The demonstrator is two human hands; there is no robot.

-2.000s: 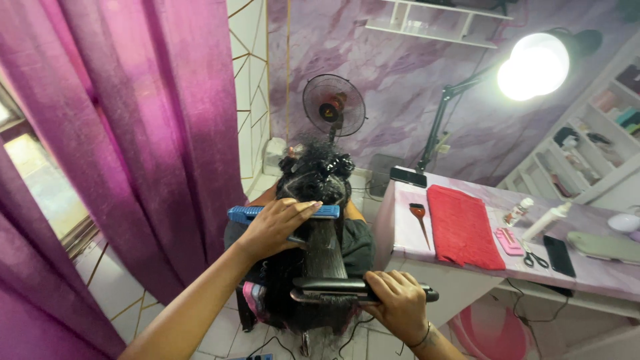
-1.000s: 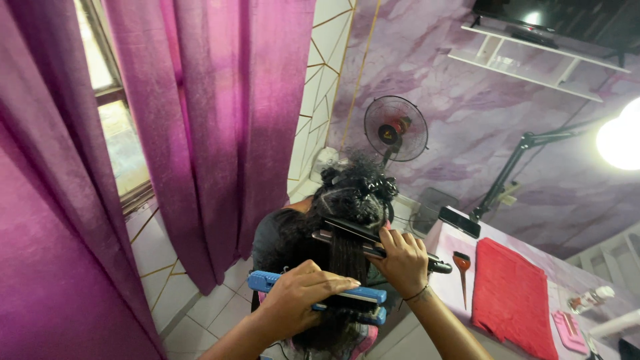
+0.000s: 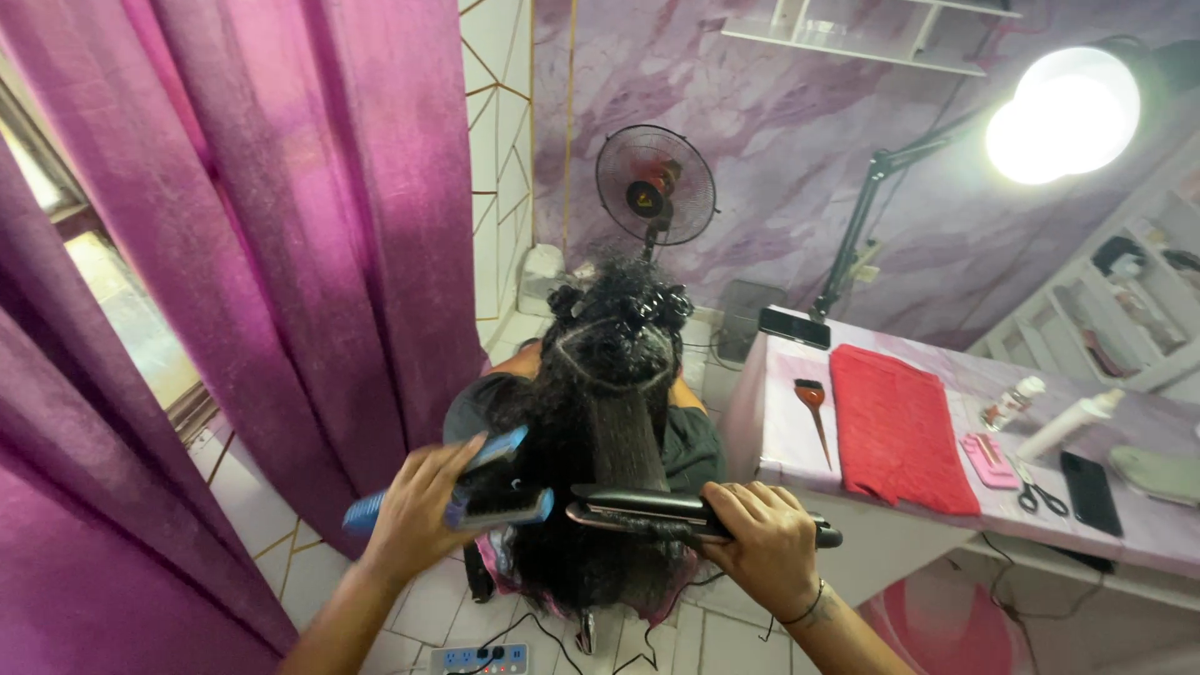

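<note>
A seated person with dark hair [image 3: 614, 347], seen from behind, is in front of me; the upper hair is sectioned and pinned up. My right hand [image 3: 764, 539] holds a black flat iron [image 3: 647, 511], its plates around a straight section of hair [image 3: 626, 431] hanging down the back. To the left of it, my left hand [image 3: 422, 506] grips a blue hinged comb tool [image 3: 506, 502] with bristles, its two arms spread apart beside the loose, fuzzy hair. Its tips are near the hair; whether they touch it I cannot tell.
On the table [image 3: 797, 459] at right lie a red towel [image 3: 900, 427], a tint brush [image 3: 812, 412], scissors [image 3: 1039, 492], phones and bottles. A lit lamp [image 3: 1069, 117] leans over it. A fan [image 3: 656, 187] stands behind the person. A power strip [image 3: 480, 659] and cables lie on the floor; purple curtains [image 3: 272, 234] hang left.
The flat iron has moved down the hair section from near the scalp. The blue comb tool has come away to the left of that section and its arms have spread. The view has swung right.
</note>
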